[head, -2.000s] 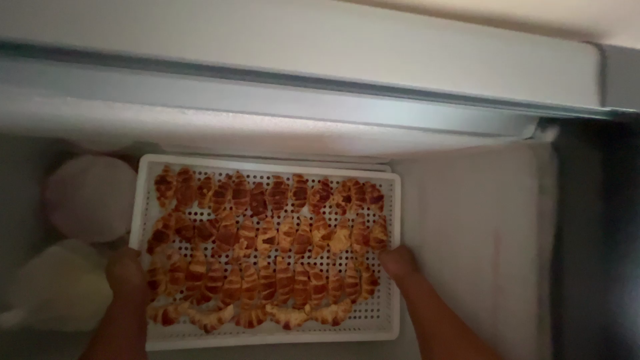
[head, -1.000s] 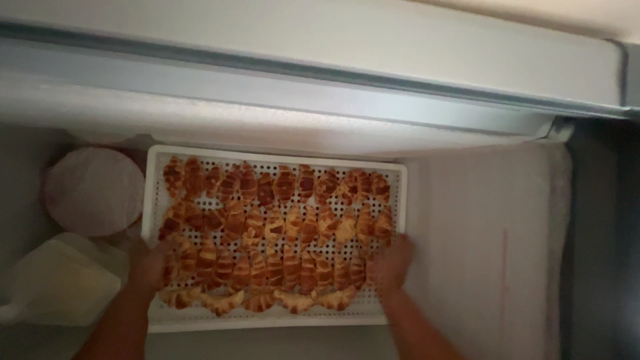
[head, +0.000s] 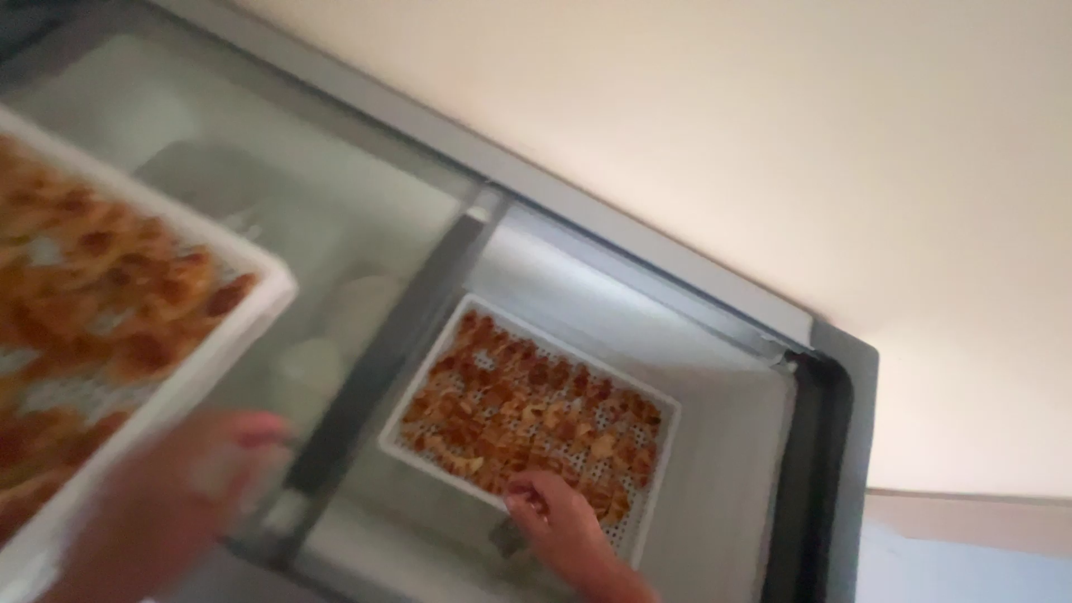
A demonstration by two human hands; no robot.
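A white perforated plastic tray (head: 675, 435) of small browned croissants lies inside the open part of the chest freezer. My right hand (head: 557, 515) is over its near rim, with fingers curled and nothing visible in them. At the left, closer to the camera, is another white tray (head: 268, 289) of similar croissants, cut off by the frame. My left hand (head: 167, 502) is blurred beside this tray's near right edge, overlapping it. Whether its fingers touch or grip the rim cannot be told.
A glass lid (head: 335, 167) covers the freezer's left part, with pale rounded items (head: 310, 368) dimly visible through it. The lid's dark frame (head: 377, 377) borders the opening. A grey freezer rim (head: 636, 260) runs along the back, against a beige wall (head: 754, 126).
Both hands have left the sides of the tray in the freezer, which they held earlier. The view has swung and tilted widely, showing a second croissant tray at the left.
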